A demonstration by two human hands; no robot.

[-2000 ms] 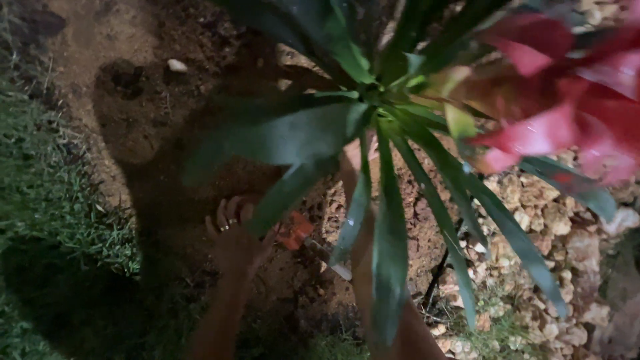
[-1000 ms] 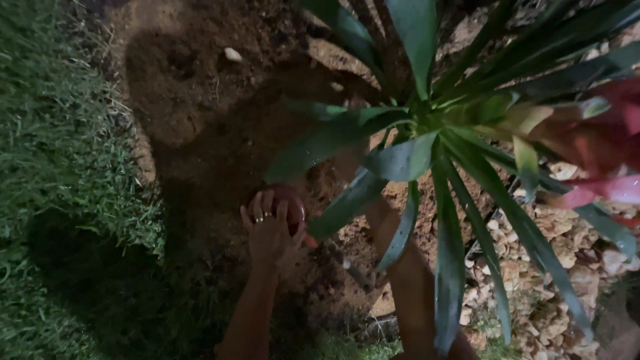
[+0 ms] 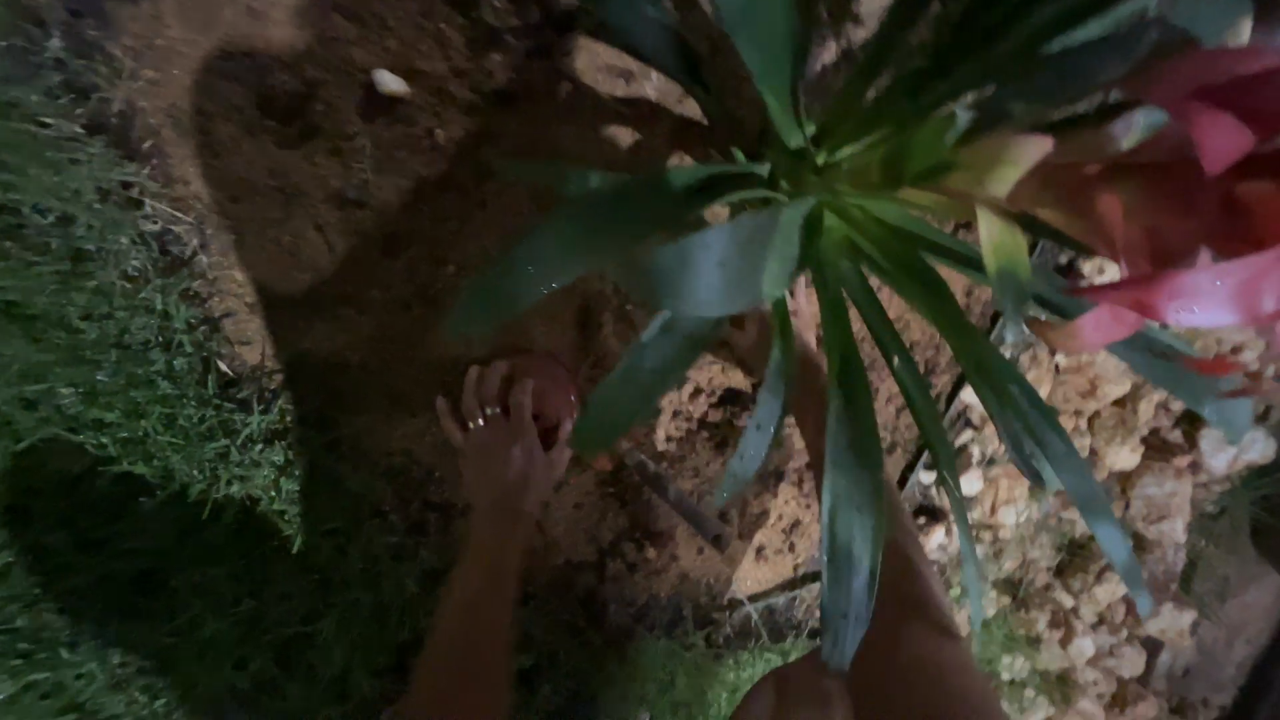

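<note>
My left hand (image 3: pixel 510 435), wearing a ring, has its fingers spread and curled over a reddish round container (image 3: pixel 548 388), low against the soil. A large plant with long green strap leaves (image 3: pixel 850 440) and pink-red bracts (image 3: pixel 1190 290) rises close to the camera and covers much of the view. Behind its leaves reaches my right arm; only a bit of my right hand (image 3: pixel 803 305) shows near the plant's centre, and what its fingers hold is hidden. Between the arms lies a dark rod or tool handle (image 3: pixel 680 500), with a small orange part (image 3: pixel 600 462) near its upper end.
Brown soil (image 3: pixel 400 200) with one pale stone (image 3: pixel 390 83) spreads under the hands. Grass (image 3: pixel 130 330) borders it at left. Pale rocks (image 3: pixel 1090 600) lie at lower right, beside a thin dark edging or tube (image 3: pixel 925 450). Deep shadow falls across the soil and grass.
Two seconds ago my left hand was near the orange part, with no container plainly visible; since one second ago it has been on the reddish container. The right arm stays behind the leaves.
</note>
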